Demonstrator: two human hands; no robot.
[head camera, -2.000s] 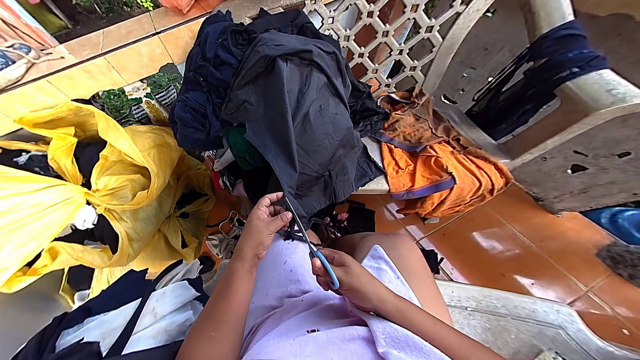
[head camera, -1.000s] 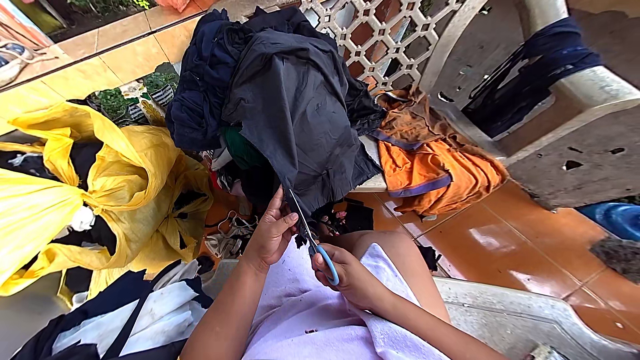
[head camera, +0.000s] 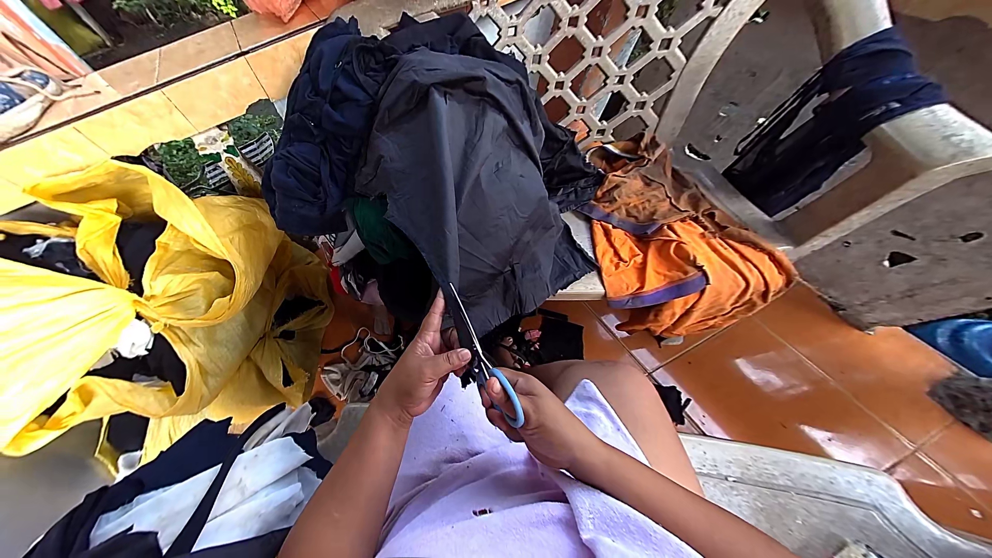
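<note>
A large dark grey cloth (head camera: 473, 170) is draped over a pile of fabric, its near corner reaching down to my hands. My left hand (head camera: 426, 360) pinches the cloth's near edge between thumb and fingers. In my right hand (head camera: 535, 415) is a pair of scissors (head camera: 504, 395) with light blue handles, the blades pointing up and away along the cloth edge beside my left fingers. Dark navy cloth (head camera: 310, 147) is bunched at the pile's left. A lilac cloth (head camera: 480, 496) covers my lap.
Yellow sacks (head camera: 209, 263) holding dark and white scraps stand at the left, above folded black and white fabric (head camera: 225, 496). An orange cloth (head camera: 682, 271) lies right of the pile. A plastic chair (head camera: 930, 147) with navy cloth over its arm (head camera: 852, 101) stands at the right, over the tiled floor (head camera: 821, 372).
My hands and the scissors have shifted only slightly. The left fingers point more upward along the cloth edge than two seconds ago.
</note>
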